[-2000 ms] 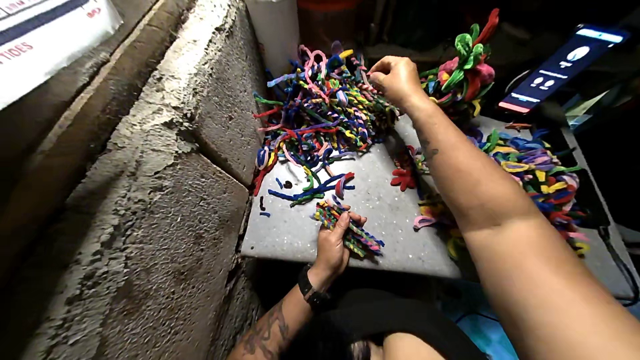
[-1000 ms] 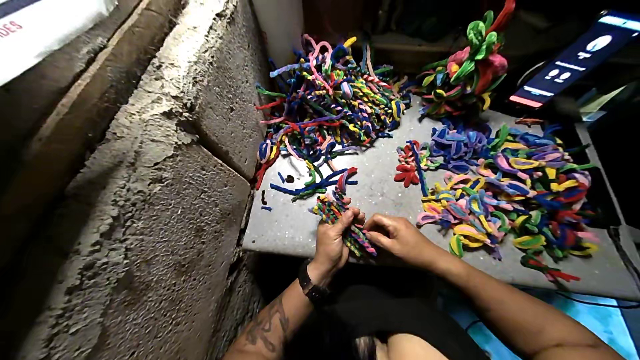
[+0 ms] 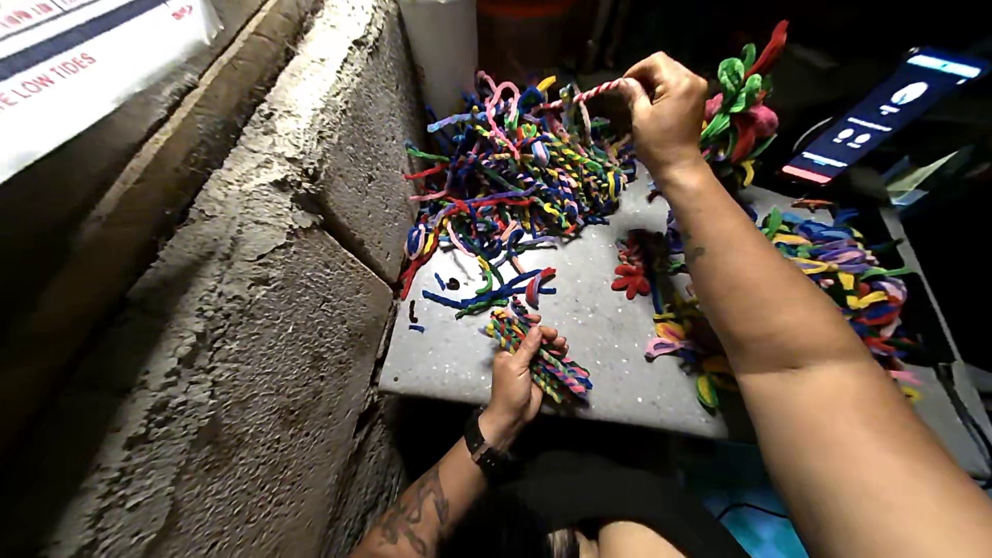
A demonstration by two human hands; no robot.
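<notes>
My left hand is closed around a bundle of twisted, multicoloured pipe cleaners above the table's near edge. Up at the back, my right hand pinches the end of a red-and-white twisted pipe cleaner, whose other end reaches the large tangled pile of pipe cleaners. Some loose blue and green pieces lie between that pile and my left hand. A red pipe-cleaner flower lies mid-table, left of my right forearm, which hides part of the heap of looped pipe cleaners.
A rough concrete block wall borders the speckled grey table on the left. At the back right stand a pipe-cleaner bouquet and a phone with a lit screen. A white container is behind the pile.
My right hand was at the bundle beside my left hand one second ago; it has moved up to the back pile and taken hold of a red-and-white pipe cleaner. My left hand still holds the bundle.
</notes>
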